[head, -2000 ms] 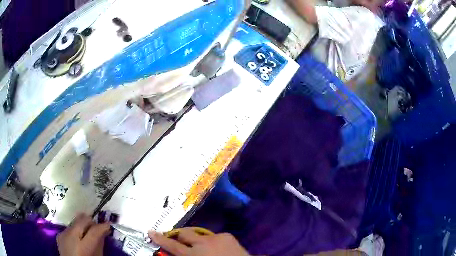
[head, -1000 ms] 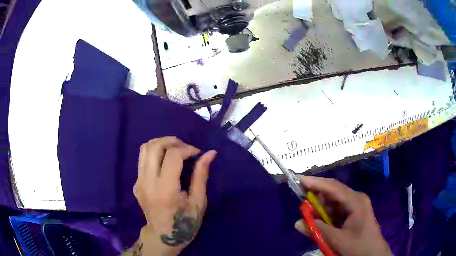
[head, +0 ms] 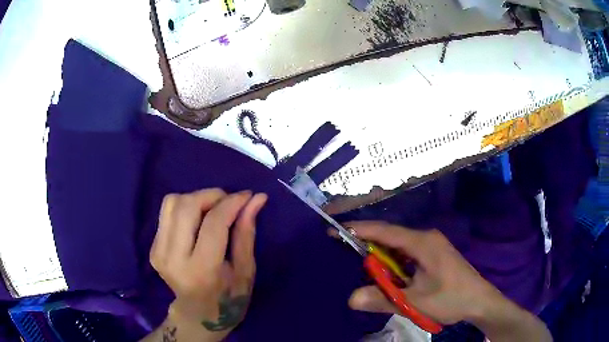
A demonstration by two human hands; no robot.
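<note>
A dark purple garment panel (head: 200, 160) lies over the white table's front edge and towards my lap. My left hand (head: 210, 250) is on the panel with thumb and fingertips pinched together; the cloth at the fingertips is hard to make out. My right hand (head: 427, 270) holds the scissors (head: 394, 287) by their red and yellow handles. The silver blades point up and left along the panel's edge and look nearly closed. Just beyond them are two short dark strips (head: 320, 148) with a pale tab (head: 308, 188) at their base. A curly thread tail (head: 252, 132) lies beside them.
The machine bed (head: 280, 57) is at the top, with black lint (head: 392, 21) on it. Yellow tape (head: 524, 125) and ruler marks run along the table's front edge. Pale scraps (head: 561, 27) are at top right. Purple cloth (head: 507, 220) and a blue basket (head: 596, 194) are at right.
My right hand and the scissors have moved left and down; the blades now lie over the panel's edge. The view has shifted, and the machine head has left the picture. My left hand stays pinched.
</note>
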